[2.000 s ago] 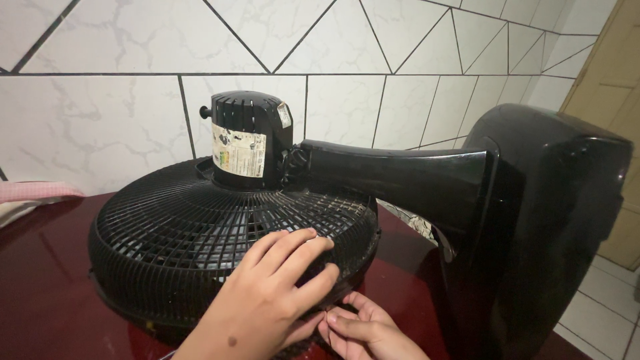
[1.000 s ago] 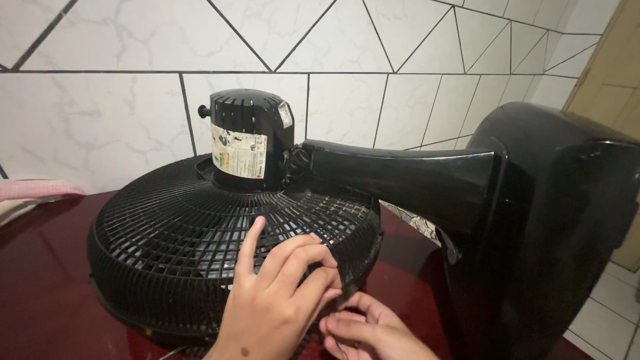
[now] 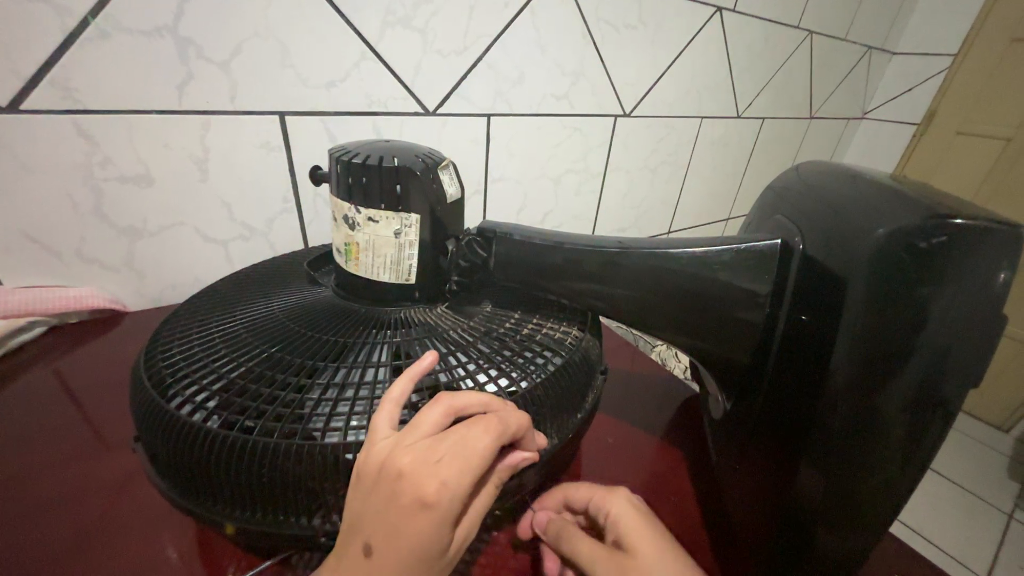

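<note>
A black electric fan lies face down, its round plastic grille [image 3: 264, 360] low and its motor housing [image 3: 384, 224], which bears a worn label, on top. The black neck [image 3: 640, 280] runs right to the large base [image 3: 864, 344], which stands on its side. My left hand [image 3: 448, 464] rests over the grille's near right part, index finger or little finger raised, the other fingers bent at the rim. Just right of it, below the rim, my right hand [image 3: 600, 528] pinches something thin and dark between thumb and finger; what it is cannot be told.
The fan lies on a glossy dark red tabletop [image 3: 64, 400]. A pink and white cloth [image 3: 56, 302] lies at the left edge. Behind stands a white tiled wall [image 3: 144, 184]. A patterned item [image 3: 656, 352] shows under the neck; a thin wire or cord [image 3: 272, 562] shows at the bottom.
One finger of my left hand has lifted away from the others. My right hand has moved slightly down and away from my left. The fan has stayed in place.
</note>
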